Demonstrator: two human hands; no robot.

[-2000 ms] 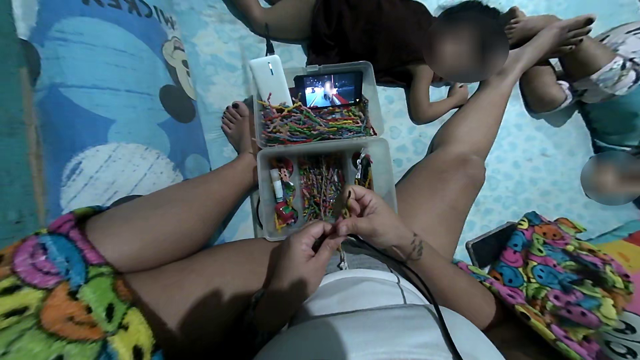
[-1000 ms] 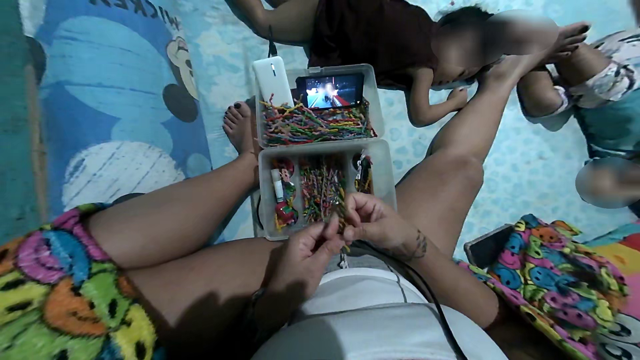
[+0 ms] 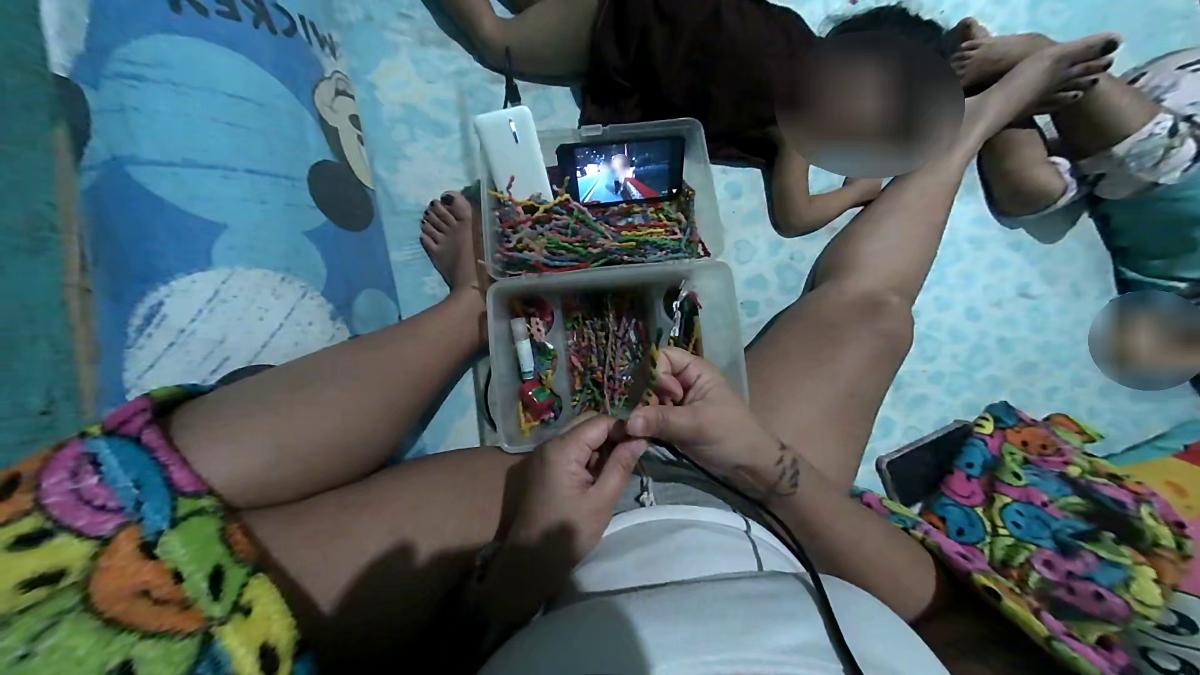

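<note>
My left hand and my right hand meet at the fingertips, just over the near edge of a translucent plastic box. From the fingers of my right hand a short yellow and green twisted cord sticks up. My left thumb and fingers are pinched together close to its lower end; what lies between them is too small to tell. The box's sections hold many colourful twisted cords, a small white-capped tube and a red item. A black cable runs from near my hands over my lap.
The box's open lid holds more twisted cords, a white power bank and a lit phone. My legs lie on both sides. Other people lie beyond. A dark phone rests beside a colourful fleece cloth at right.
My hands stay together in front of the box, with small shifts of the fingers. The head of the person lying beyond the box has moved.
</note>
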